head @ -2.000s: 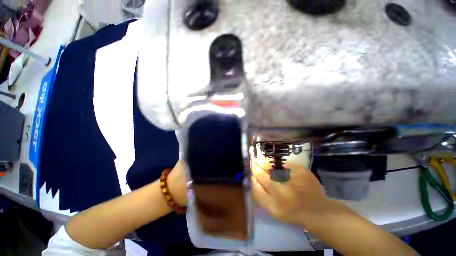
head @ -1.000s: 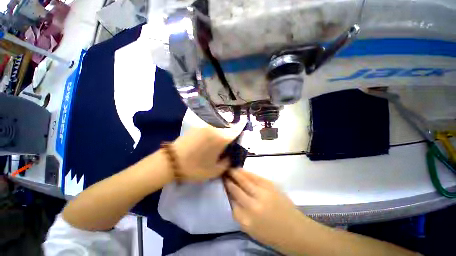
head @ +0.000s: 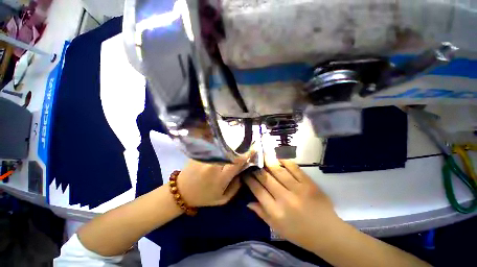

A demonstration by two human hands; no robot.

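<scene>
My left hand [head: 209,180], with a beaded bracelet, holds white and navy cloth just in front of the needle area. My right hand [head: 285,193] lies beside it, fingers on the same cloth, its fingertips close to the presser foot area. A navy garment panel [head: 214,224] hangs below my hands over the table edge. A white pocket piece [head: 170,156] shows left of my left hand. The exact contact of foot and cloth is hidden by the machine's shiny front part and my fingers.
The sewing machine head [head: 282,36] fills the top. Fanned navy panels [head: 78,120] with a white piece [head: 121,83] lie at left. Stacked navy rectangles [head: 366,143] lie right of the needle. Scissors with green and yellow handles [head: 454,180] lie far right.
My left hand has moved slightly lower and my right hand right and up towards the needle. The white cloth below my hands has given way to navy cloth. The view has shifted closer to the machine head.
</scene>
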